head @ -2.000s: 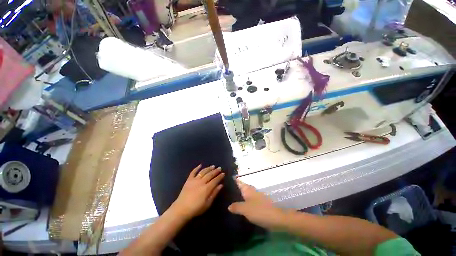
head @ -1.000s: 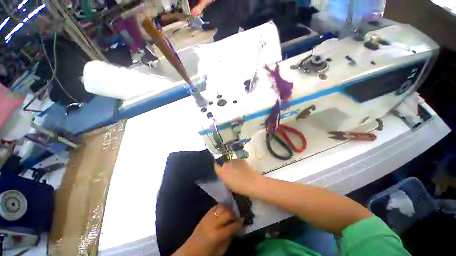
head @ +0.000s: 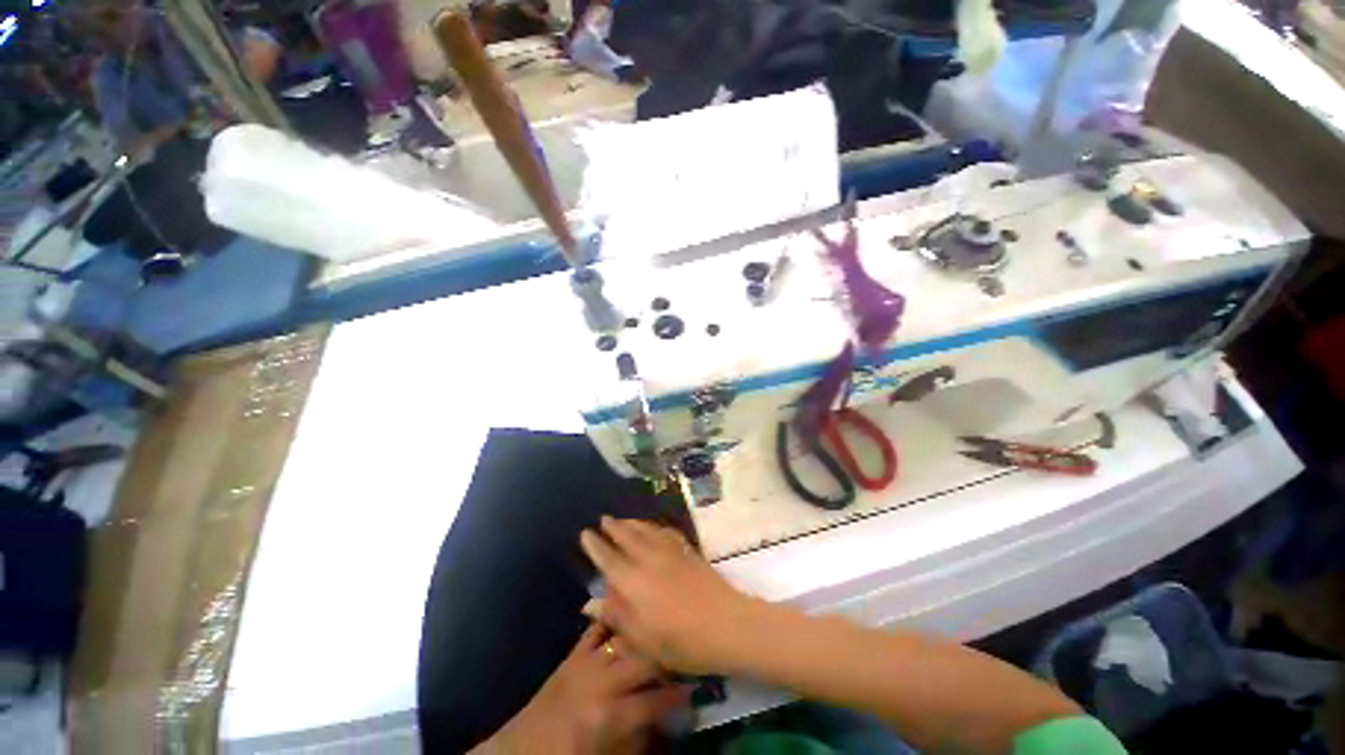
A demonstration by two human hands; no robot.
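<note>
A black garment panel point(head: 502, 561) lies on the white table, its right edge reaching the presser foot and needle point(head: 657, 469) of the sewing machine point(head: 944, 325). My right hand point(head: 664, 590) lies on the panel just below the presser foot, fingers bent, partly over my left hand. My left hand point(head: 598, 696) is low on the panel near the bottom of the view. A small bit of grey cloth shows at the fingers of both hands. What the fingertips hold is mostly hidden.
Red and dark green handled scissors point(head: 838, 457) and red-brown thread snips point(head: 1033, 454) lie on the machine bed. A purple thread bundle point(head: 870, 303) hangs on the machine head. Taped cardboard point(head: 192, 516) is at left, a wooden rod point(head: 502, 126) stands behind, a blue basket point(head: 1143, 664) is low right.
My right hand has moved back from the needle, down to my left hand. The grey flap is now mostly covered. The view has shifted slightly. Two seconds ago the panel lay flat under both hands.
</note>
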